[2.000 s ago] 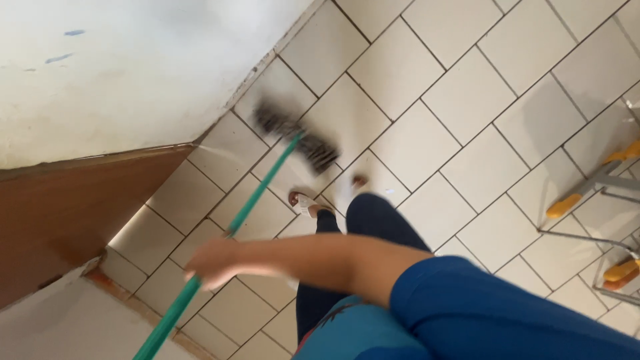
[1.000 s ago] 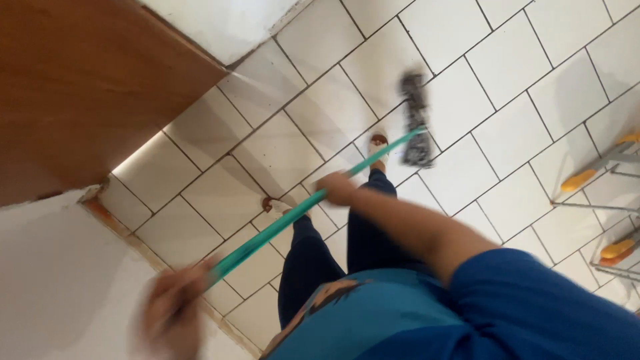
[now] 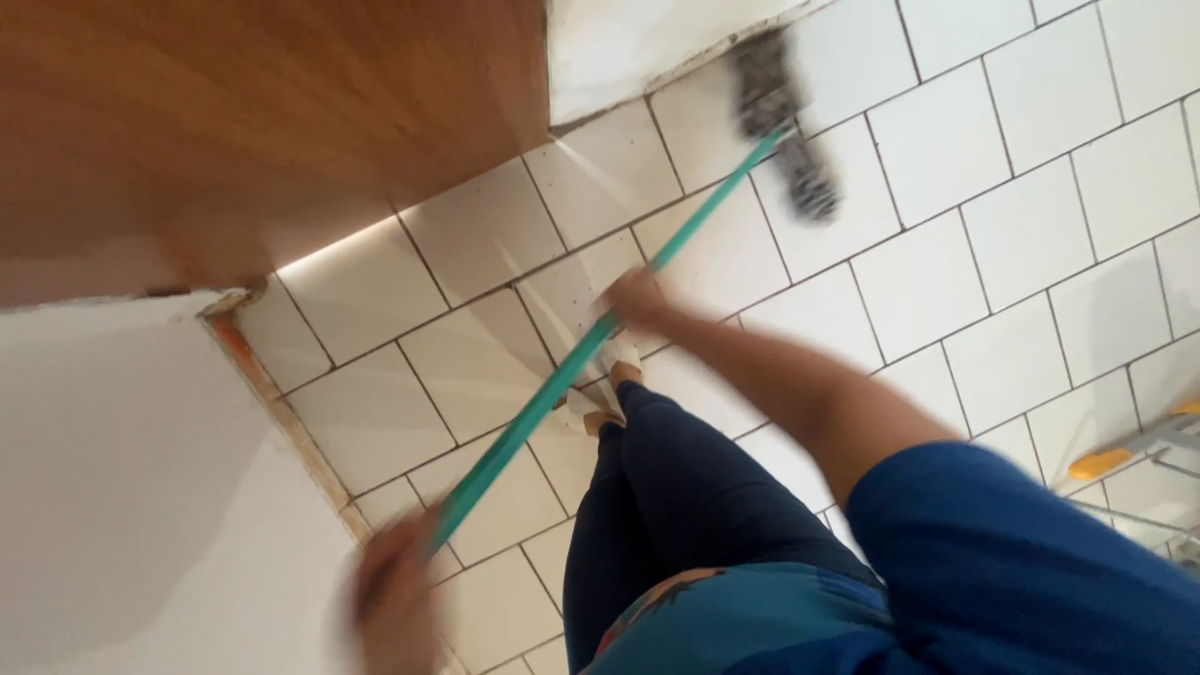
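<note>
My right hand (image 3: 637, 300) is closed around the middle of a green pole (image 3: 534, 412), the handle of a floor broom or mop. Lower left, my left hand (image 3: 398, 581) grips the pole near its upper end; motion blurs its fingers. At the far end is the dark grey, fibrous head (image 3: 786, 131), also blurred, against the tiled floor. One end of the head lies close to the foot of a white wall. The pole runs slantwise in front of my feet, which stand close together in light shoes (image 3: 586, 408).
A brown wooden door (image 3: 281, 122) with light under its edge is at upper left, between white walls (image 3: 656, 47). Pale tiles (image 3: 937, 206) with dark joints cover the floor. A metal frame with yellow-orange feet (image 3: 1099, 463), seemingly a stepladder, stands at right.
The head of the broom or mop has moved from open tiles near my feet to beside the white wall's foot. My feet, apart one second ago, are now close together. The view has shifted.
</note>
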